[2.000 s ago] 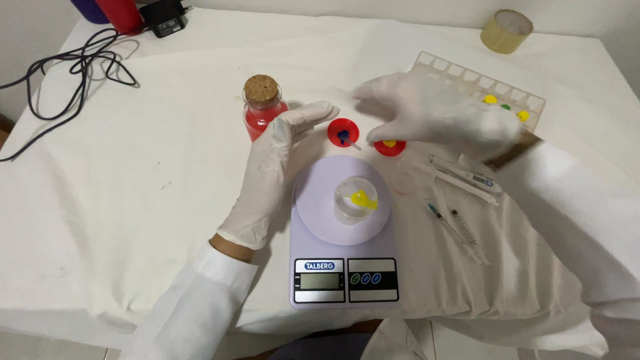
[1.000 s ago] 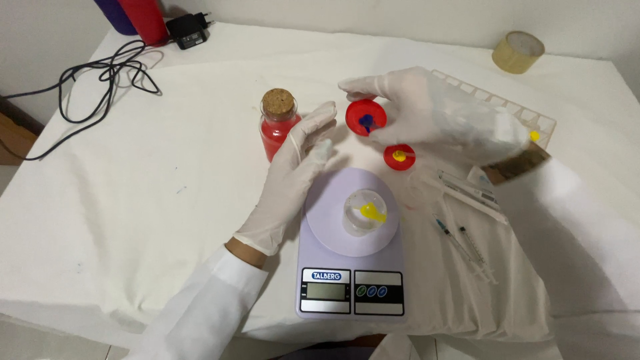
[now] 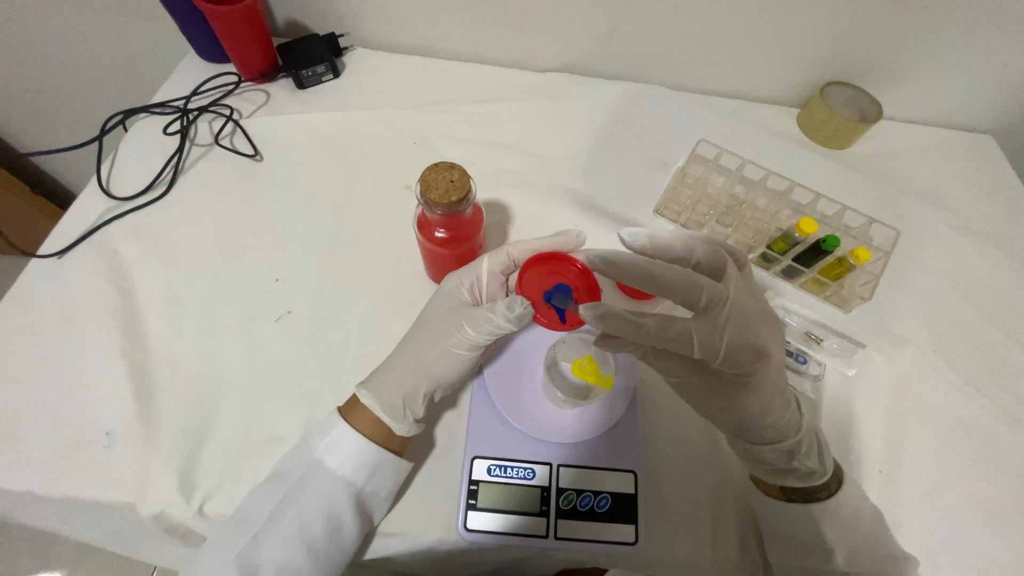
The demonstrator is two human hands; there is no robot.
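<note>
Gloved in white, my left hand (image 3: 448,328) holds the left edge of a small red lid (image 3: 538,290) with blue paste in it. My right hand (image 3: 696,320), also gloved, has its thumb and fingers at the lid's right side, on what seems a small clear stick in the paste. Below the lid, a clear round cup (image 3: 564,382) with a yellow blob (image 3: 592,372) stands on the round plate of a lilac Talberg digital scale (image 3: 472,432). A second red lid (image 3: 637,291) lies partly hidden behind my right fingers. A corked glass bottle of red material (image 3: 450,236) stands behind my left hand.
At the right lie a clear rack (image 3: 696,192) with yellow- and green-capped vials and a digital thermometer (image 3: 802,362), partly covered. A tape roll (image 3: 836,120) stands at the back right. A black power adapter (image 3: 310,62), its cable (image 3: 172,128), and a red cup (image 3: 240,36) are back left.
The red lid with blue paste was on the table two seconds ago; it is now held up between both hands. My left hand has closed on its edge.
</note>
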